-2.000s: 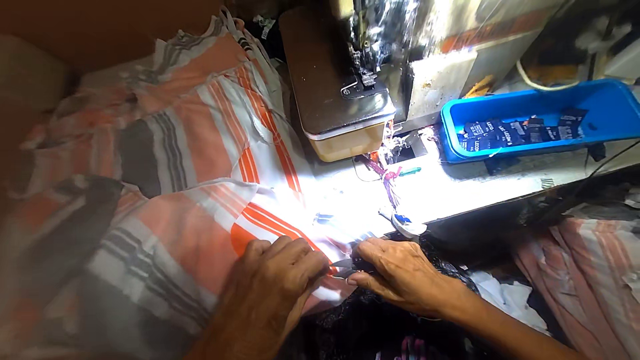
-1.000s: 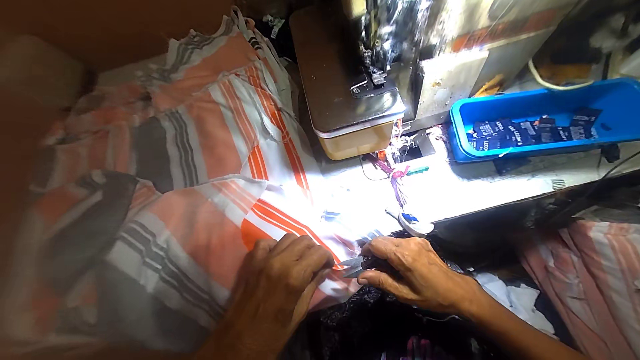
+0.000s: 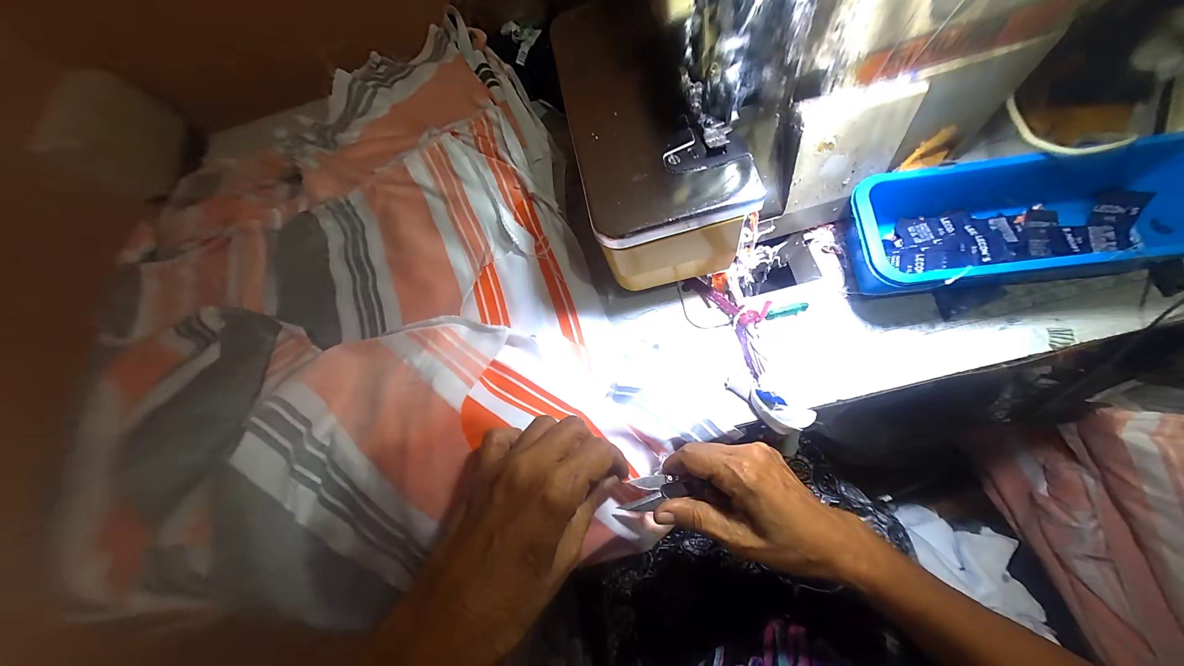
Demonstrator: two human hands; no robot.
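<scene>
Striped fabric [image 3: 370,370] in orange, white and grey spreads over the left and middle of the work surface. My left hand [image 3: 546,490] pinches the fabric near its orange-striped edge, close to the front of the table. Just right of it, my right hand [image 3: 749,504] holds small thread snips [image 3: 652,495], whose metal blades point left toward the left fingertips. The blades are spread apart over the fabric edge. Part of the snips is hidden in the right hand, and bright glare washes out some of the cloth above.
A sewing machine [image 3: 671,185] stands at the back centre. Thread ends [image 3: 740,319] hang beside it, above a small white item [image 3: 782,412] at the table edge. A blue plastic tray [image 3: 999,277] with dark labels sits at right. Pinkish striped fabric [image 3: 1101,518] and white cloth [image 3: 971,564] lie lower right.
The snips' blades show more widely spread now than two seconds ago. Both hands remain close together at the fabric edge.
</scene>
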